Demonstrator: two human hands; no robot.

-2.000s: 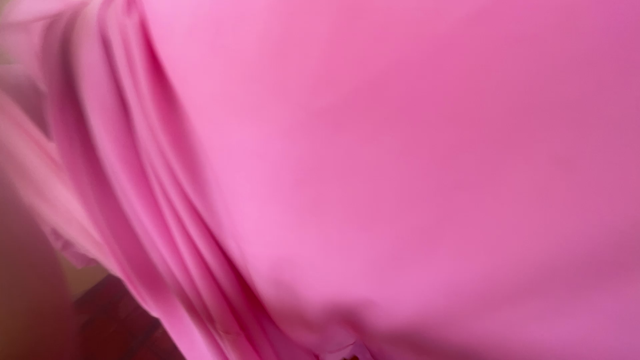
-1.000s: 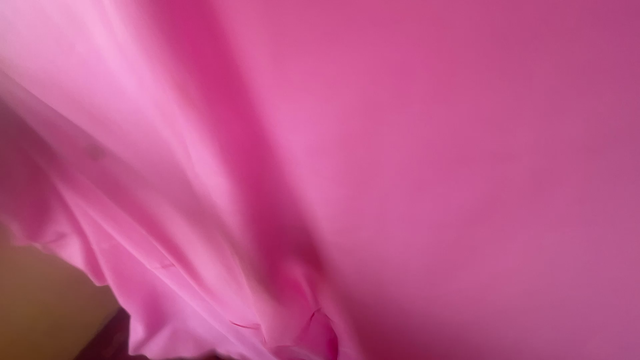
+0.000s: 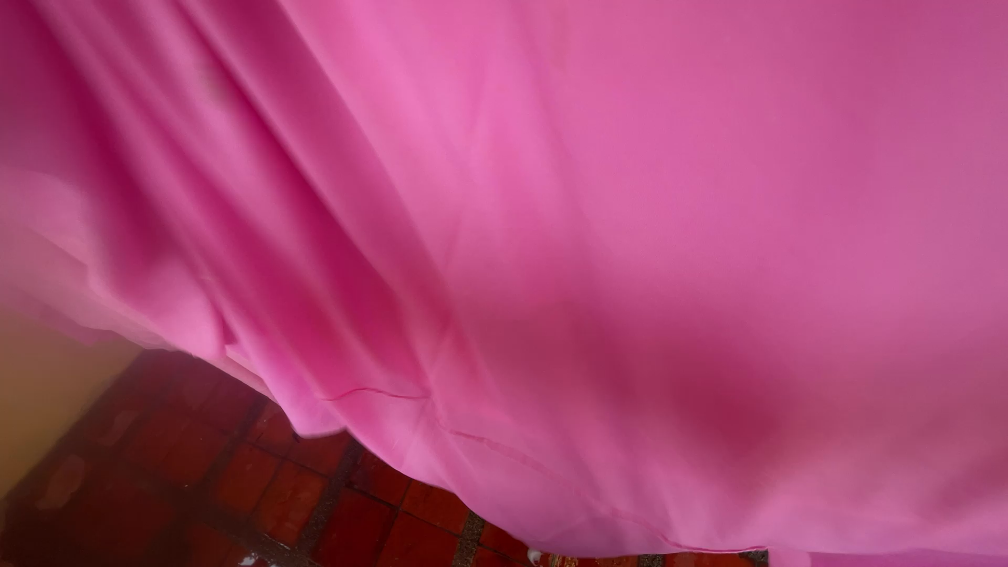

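Observation:
A large pink cloth (image 3: 669, 220) fills most of the head view, very close to the camera. Deep diagonal folds run down its left part, while the right part hangs smoother. A stitched line runs near its wavy lower edge. Neither my left hand nor my right hand shows; whether the cloth hides them cannot be told.
Below the cloth lies a floor of dark red tiles (image 3: 268, 480) with grey joints and shiny patches. A yellowish wall (image 3: 47, 394) meets the floor at the left edge.
The cloth has shifted and its folds have changed shape. More of the tiled floor shows under its lower edge than before.

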